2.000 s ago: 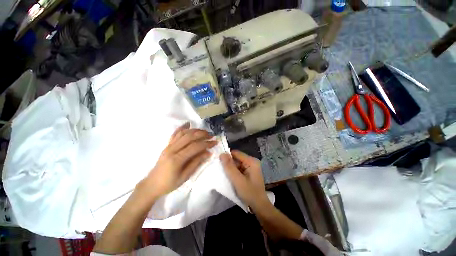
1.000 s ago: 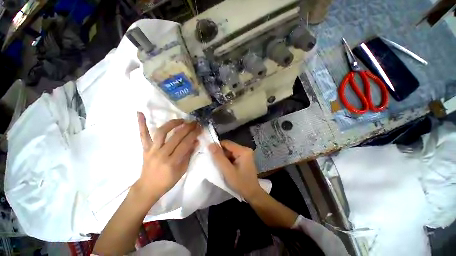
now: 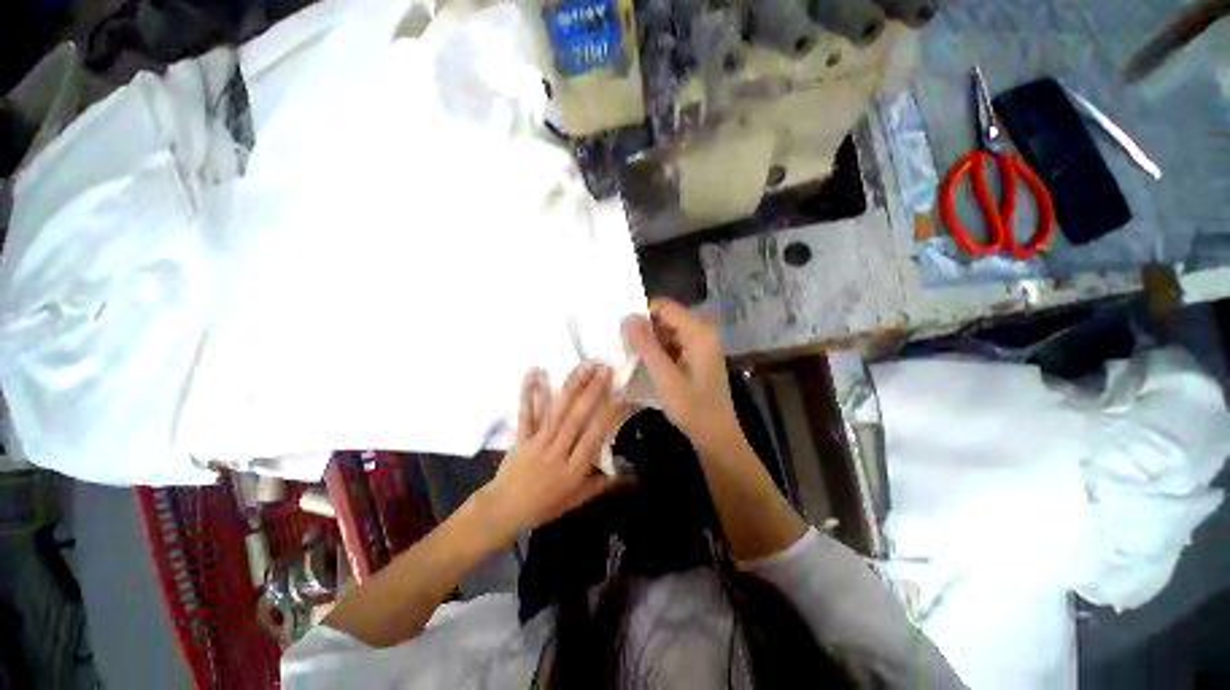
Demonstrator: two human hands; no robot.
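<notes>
The white garment piece (image 3: 391,270) lies over the machine table and spreads far left in loose folds. Its right edge runs up to the dark needle area (image 3: 600,155) below the blue label of the cream overlock machine (image 3: 755,148). My left hand (image 3: 560,438) lies at the fabric's lower edge, fingers spread on it, partly under a fold. My right hand (image 3: 681,357) pinches the fabric's right edge between thumb and fingers, just below the machine. The exact needle contact is too blurred to tell.
Red-handled scissors (image 3: 996,202), a dark flat rectangle (image 3: 1066,159) and a thin pale stick (image 3: 1117,132) lie on blue-grey cloth at right. A pile of white pieces (image 3: 985,458) rests on the low stand at lower right. A red crate (image 3: 189,580) holding spools is below left.
The view has tilted down, so the machine sits higher. My left hand has moved away from the needle area, down to the fabric's lower edge. My right hand still pinches the right edge.
</notes>
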